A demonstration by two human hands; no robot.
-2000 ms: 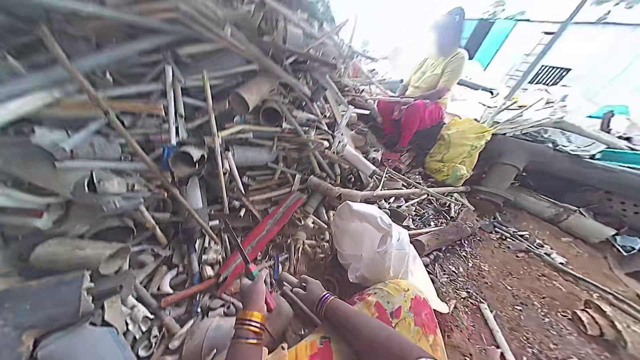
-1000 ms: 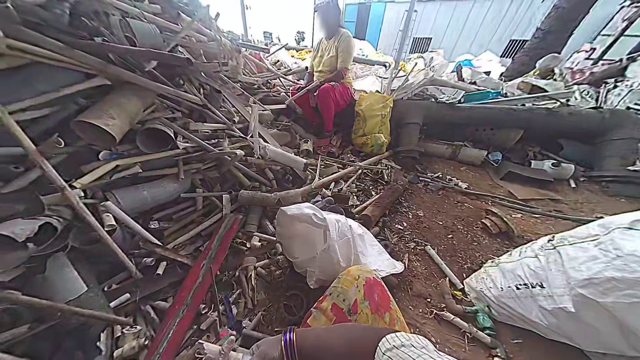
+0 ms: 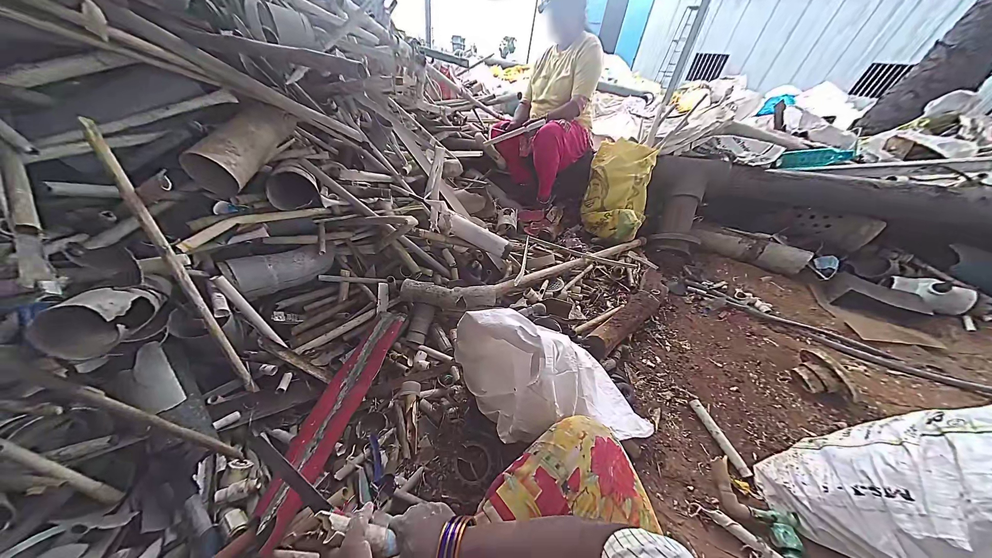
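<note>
At the bottom edge my right hand (image 3: 422, 528), dusty and wearing bangles, closes around a short pale pipe piece (image 3: 381, 538). Fingers that look like my left hand (image 3: 356, 536) touch the piece's other side; the rest of that hand is cut off or hidden. A dark metal blade (image 3: 288, 471) slants up and left from beside these fingers; its handle cannot be made out. Behind it a long red strip (image 3: 329, 422) with a grey middle lies across the pipe scraps. A white sack (image 3: 531, 372) rests past my knee, which patterned yellow and red cloth (image 3: 573, 477) covers.
A high heap of pipes and sticks (image 3: 279, 271) fills the left. Beyond it a person (image 3: 562, 85) in a yellow top sits holding a pale strip, beside a yellow sack (image 3: 620, 186). A large white sack (image 3: 891, 480) lies at right. A thick dark pipe (image 3: 837, 194) crosses behind.
Two seconds ago my left hand held a bladed tool and both hands showed fully; now they are low at the frame's edge, around a pale pipe piece. The view has swung right.
</note>
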